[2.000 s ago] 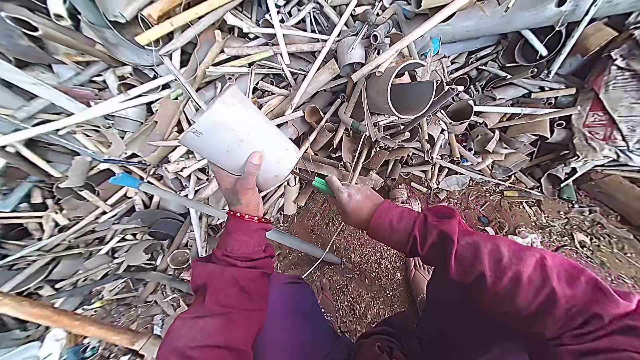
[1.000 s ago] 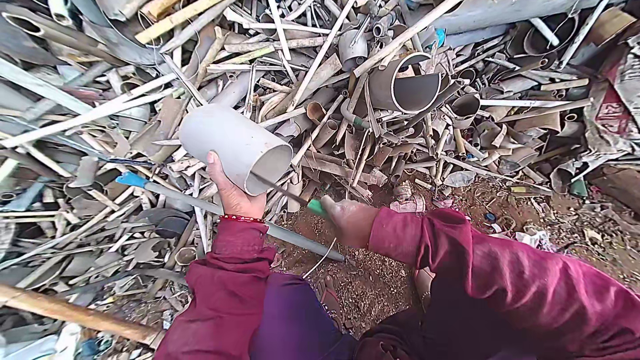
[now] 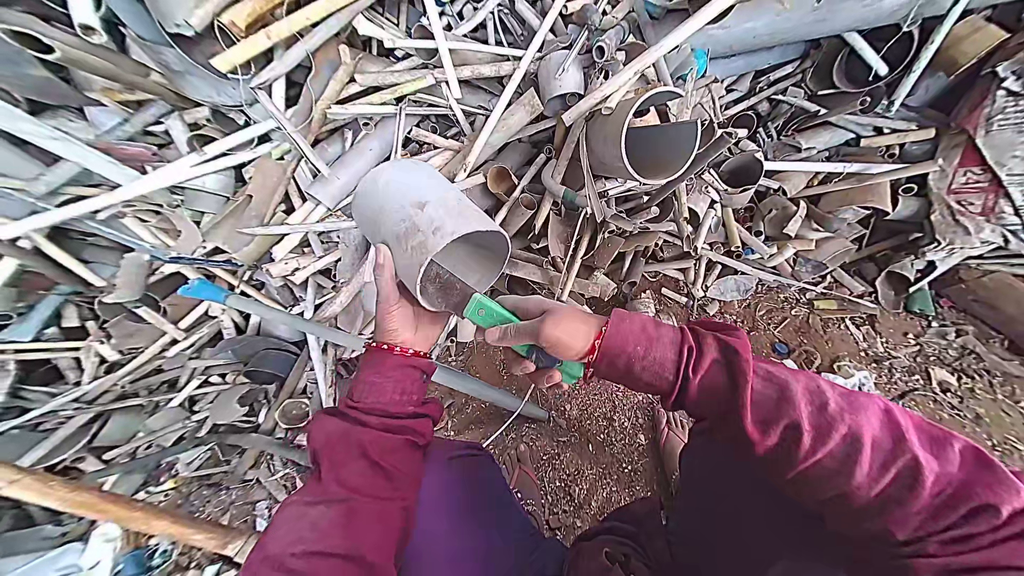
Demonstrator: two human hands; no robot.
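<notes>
A short, wide piece of grey plastic pipe [image 3: 416, 212] is tilted, its open end toward the lower right. My left hand [image 3: 402, 308] grips it from below, with the thumb up along its side. My right hand [image 3: 552, 330] is closed round the green handle [image 3: 490, 314] of a flat-bladed tool, perhaps a knife or a saw. Its dark, wide blade [image 3: 445, 288] lies at the pipe's open end, partly inside; the tip is hidden. Under both wrists a long thin grey pipe [image 3: 488, 392] with a blue end [image 3: 204, 290] lies aslant.
A heap of broken pipe pieces and sticks surrounds the work, with a wide cut pipe [image 3: 608, 144] behind. A wooden pole [image 3: 120, 508] crosses the lower left. A printed sack [image 3: 972, 180] lies at the right. My sandalled feet rest on littered brown soil [image 3: 592, 448].
The wide pipe has turned, so its open end now faces me more. The green-handled tool's blade, hidden two seconds ago, shows at that opening.
</notes>
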